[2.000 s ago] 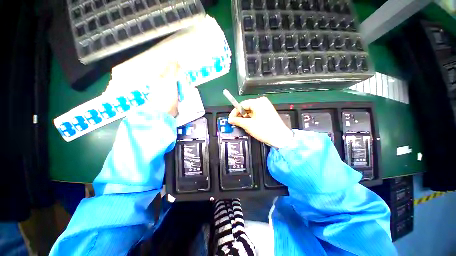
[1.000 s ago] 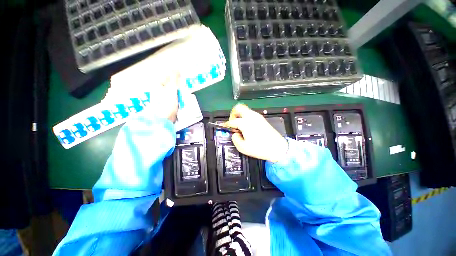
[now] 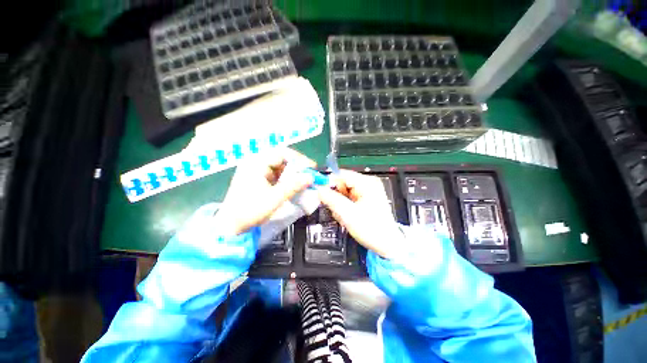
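Note:
The black foam carrier tray (image 3: 516, 241) lies in front of me with several phone-like units in its slots. My left hand (image 3: 264, 186) is above the tray's left end and holds a small white sheet (image 3: 292, 211) with a blue tab (image 3: 319, 178) at its upper edge. My right hand (image 3: 360, 205) meets it at the blue tab, with thumb and fingers pinched around a thin tool, likely tweezers (image 3: 332, 163), pointing up. My hands and the sheet hide parts of the left units. The white liner sheet with blue tabs (image 3: 213, 160) lies behind my left hand.
A blister tray stack (image 3: 404, 142) stands behind the carrier tray, and skewed blister trays (image 3: 223, 60) lie at the back left. A white label strip (image 3: 514, 147) lies beside the pale metal post (image 3: 521, 53). Black foam stacks (image 3: 60, 156) flank the bench. White scraps (image 3: 557, 227) lie at right.
My left hand has moved right and lifted the small white sheet from beside the liner sheet. My right hand has met it above the tray, and the tool now points up. The view has shifted.

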